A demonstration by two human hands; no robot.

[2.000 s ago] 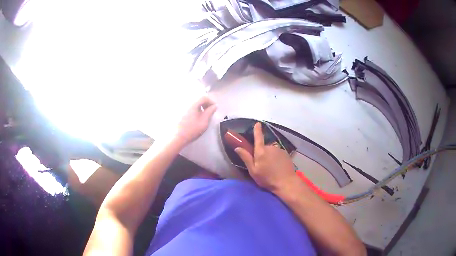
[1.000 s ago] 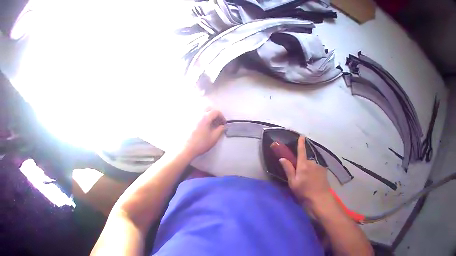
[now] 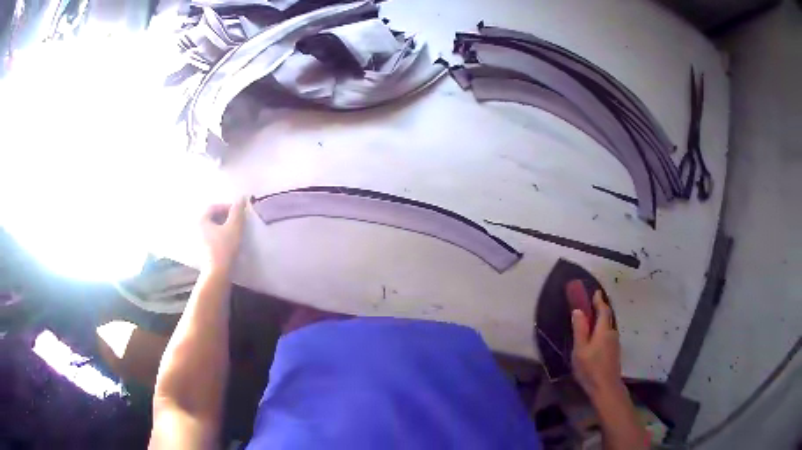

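Note:
A curved band piece point(image 3: 387, 213), grey-lilac with a dark upper edge, lies on the white table in front of me. My left hand point(image 3: 227, 230) is at its left end, with the fingertips on or beside the corner; glare blurs the fingers. My right hand point(image 3: 598, 343) holds the iron point(image 3: 554, 316) by its reddish handle at the table's front edge, to the right of the band and apart from it. The iron's dark pointed end faces away from me.
A heap of unpressed bands point(image 3: 352, 70) lies at the back left, beside strong glare. Fanned pressed bands point(image 3: 563, 105) lie at the back right. Scissors point(image 3: 695, 141) lie near the right edge. A loose dark strip point(image 3: 572, 243) lies right of the band.
The iron has moved right, off the band, with my right hand. The whole band now shows. The view has shifted to the right, and my left hand remains at the band's left end.

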